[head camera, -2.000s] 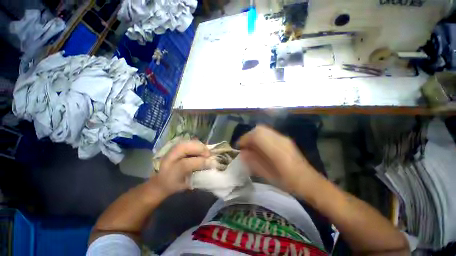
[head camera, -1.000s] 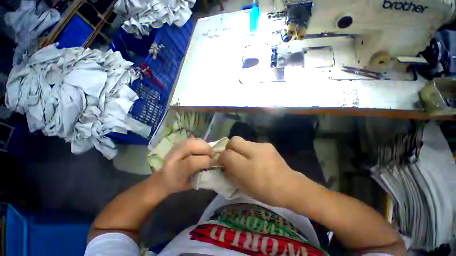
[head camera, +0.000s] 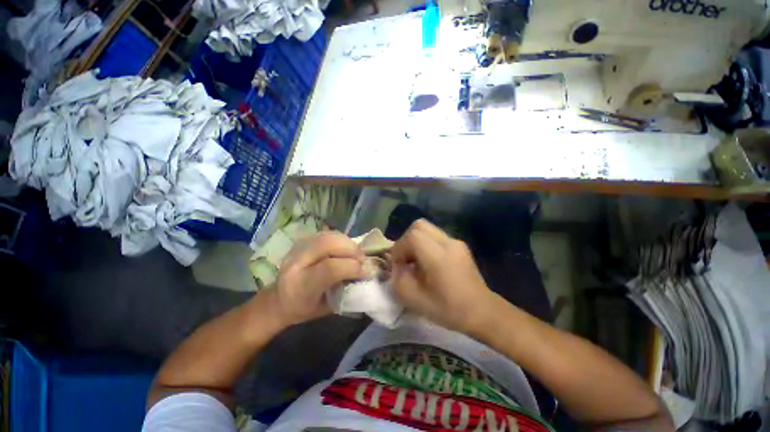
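Note:
A small off-white sewn fabric piece (head camera: 369, 300) is held in the air above my lap, in front of the table edge. Its upper rim shows a beige inner side. My left hand (head camera: 319, 274) grips its left side with bent fingers. My right hand (head camera: 435, 274) pinches its right side near the upper rim. The fingertips hide part of the piece. Yellowish cut pieces (head camera: 274, 251) hang below the table edge, just left of my left hand.
The white sewing table (head camera: 355, 143) with a brown edge lies ahead, with a cream sewing machine (head camera: 646, 42) and a thin dark tool (head camera: 612, 117). A crumpled fabric pile (head camera: 127, 152) sits at left by a blue crate (head camera: 257, 173). Stacked grey pieces (head camera: 709, 329) are at right, a blue bin (head camera: 93, 392) lower left.
Since one second ago, my right fingers have lifted slightly and moved right, and the rim of the piece shows more open between the hands. My left hand has barely moved.

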